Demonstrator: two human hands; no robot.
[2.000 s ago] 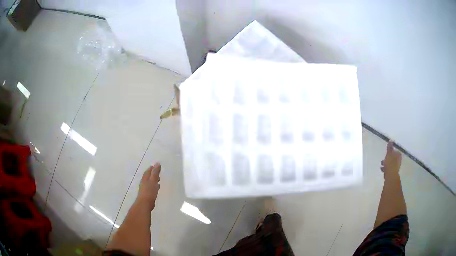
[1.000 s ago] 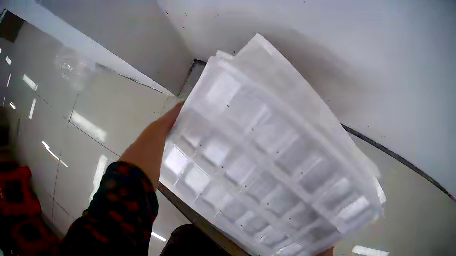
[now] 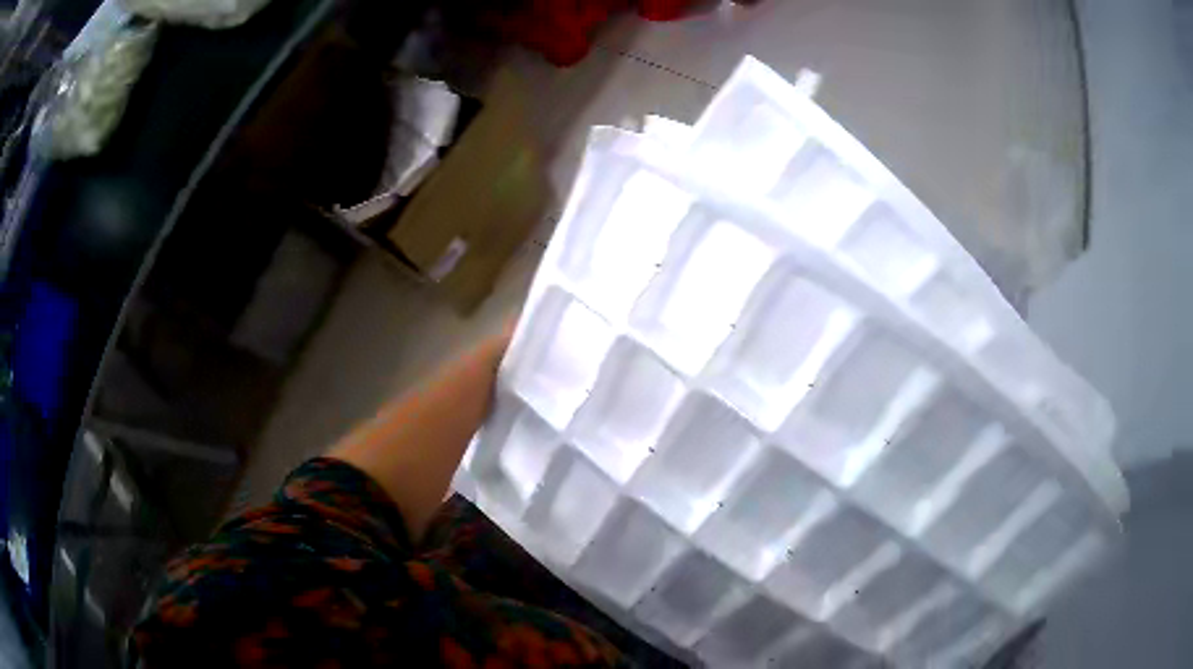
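Note:
A stack of white moulded trays [image 3: 733, 392] with rows of square pockets fills the middle and right of the view, tilted, with one tray turned out of line behind the front one. My left hand [image 3: 487, 359] is at the left edge of the stack and grips it; its fingers are hidden behind the trays. My right hand is not in view. The pockets of the front tray look empty.
A dark bench edge [image 3: 196, 170] curves along the left, with a blue object [image 3: 46, 346] and a pale bag [image 3: 98, 92] on it. An open brown carton [image 3: 478, 196] stands on the floor. Red items [image 3: 563, 29] lie at the top.
The view has swung from the white wall and floor corner to the bench and carton. The trays were lying untouched two seconds ago; my left hand has taken hold and moved with them.

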